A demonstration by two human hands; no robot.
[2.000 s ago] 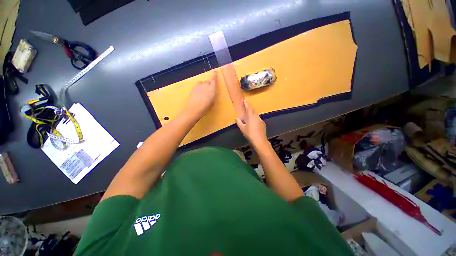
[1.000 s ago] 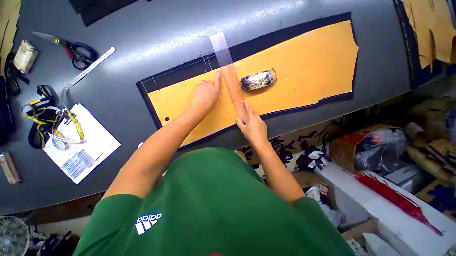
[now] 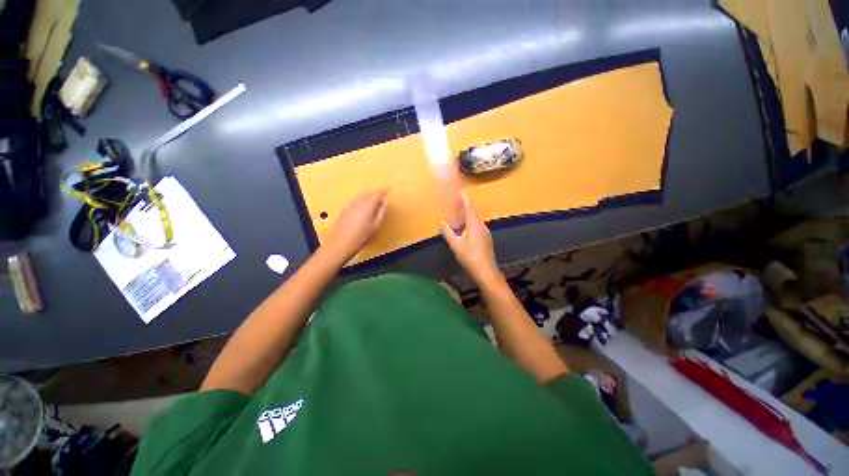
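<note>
The yellow-tan card pattern (image 3: 577, 130) lies on larger dark fabric (image 3: 354, 135), which has thin white lines near its far edge. My right hand (image 3: 468, 240) grips the near end of the clear ruler (image 3: 431, 130), which crosses the card and passes beyond the fabric's far edge. The ruler is blurred. My left hand (image 3: 358, 223) is over the card's near left part, fingers bent together; whether it holds something small is hidden. A silvery, dark oblong weight (image 3: 491, 156) sits on the card, right of the ruler. White chalk (image 3: 277, 263) lies on the table near my left forearm.
At the left are shears (image 3: 177, 88), a narrow white strip (image 3: 200, 116), a yellow-black tape measure (image 3: 116, 200) on a printed sheet (image 3: 191, 242), and two small blocks. Other card patterns (image 3: 801, 74) lie at the far right. Boxes and bags stand below the table's right edge.
My left hand has moved back from the ruler and the card's far edge, towards me and left. The ruler's far end has shifted slightly. The whole view has shifted a little.
</note>
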